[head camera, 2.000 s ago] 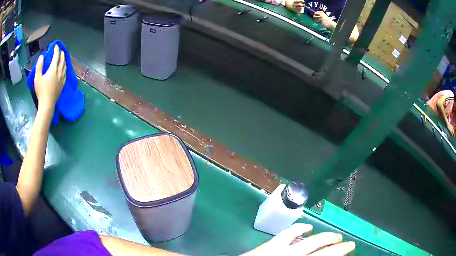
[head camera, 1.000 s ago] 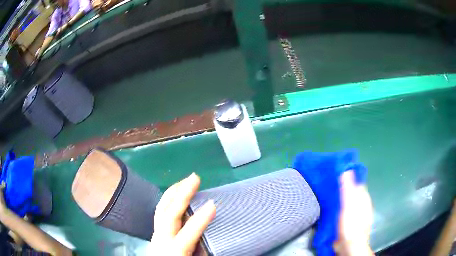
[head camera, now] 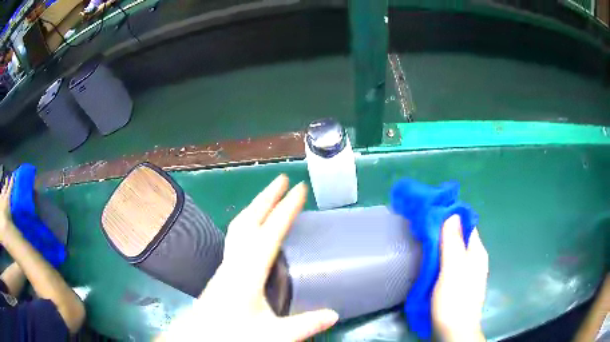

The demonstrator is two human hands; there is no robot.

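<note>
A grey ribbed speaker (head camera: 354,260) lies on its side on the green bench in front of me. My left hand (head camera: 257,257) is spread around its dark left end, thumb at the lower edge and fingers at the upper edge; the palm hides part of that end. My right hand (head camera: 460,284) holds a bunched blue cloth (head camera: 421,267) against the speaker's right end, which the cloth covers. A white bottle (head camera: 333,175) with a silver-and-dark cap stands upright just behind the speaker.
A second speaker with a wood-grain end panel (head camera: 142,210) stands left of my left hand. Two grey speakers (head camera: 102,99) stand on the recessed belt at far left. Another worker's arm (head camera: 40,274) and blue cloth are at the left edge. A green post (head camera: 369,73) rises behind the bottle.
Since two seconds ago, the view has swung right and the lying speaker and my cloth-holding right hand have come into view. Since one second ago, the speaker has turned to lie more level.
</note>
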